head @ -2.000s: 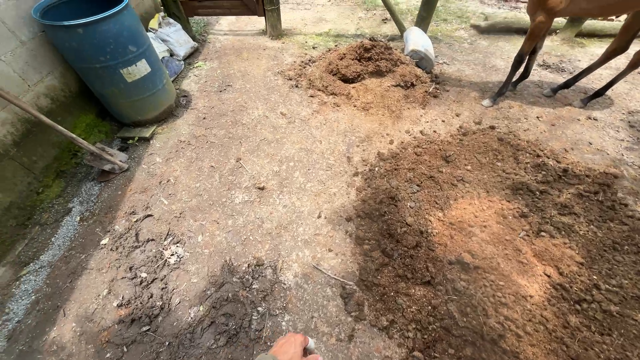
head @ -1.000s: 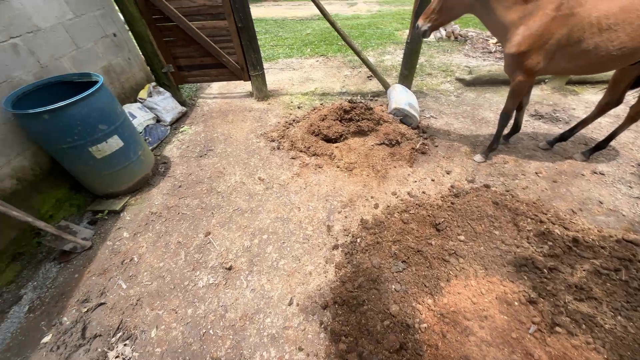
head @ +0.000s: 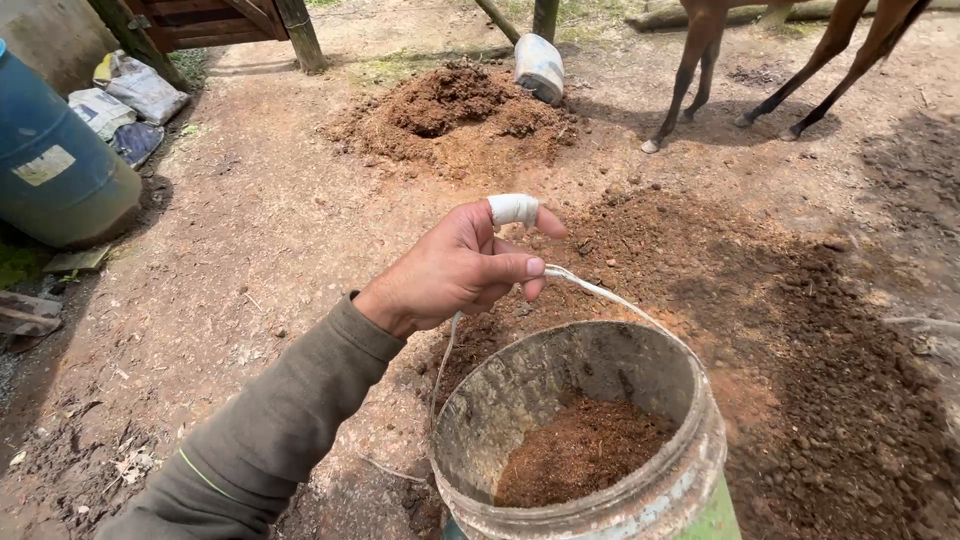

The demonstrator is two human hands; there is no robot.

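Observation:
My left hand (head: 480, 262), in a dark olive sleeve and with white tape around its index finger, grips the thin pale handle (head: 611, 295) of a plastic bucket. The worn bucket (head: 712, 442) hangs or stands below the hand at the lower right; which of the two cannot be told. Inside it lies loose reddish-brown material (head: 581, 450), like sawdust or soil. Behind the bucket, a wide patch of brown crumbly material (head: 840, 375) covers the ground. My right hand is out of view.
A brown pile (head: 457, 105) lies ahead, with a whitish container (head: 540, 67) tipped on a pole at its edge. A horse (head: 697, 67) stands at the upper right. A blue barrel (head: 60, 165), sacks (head: 146, 90) and a wooden gate (head: 210, 22) are at the left.
My left hand and the bucket with its handle have come into view; one second ago neither showed. A hand showed only partly at the bottom edge two seconds ago.

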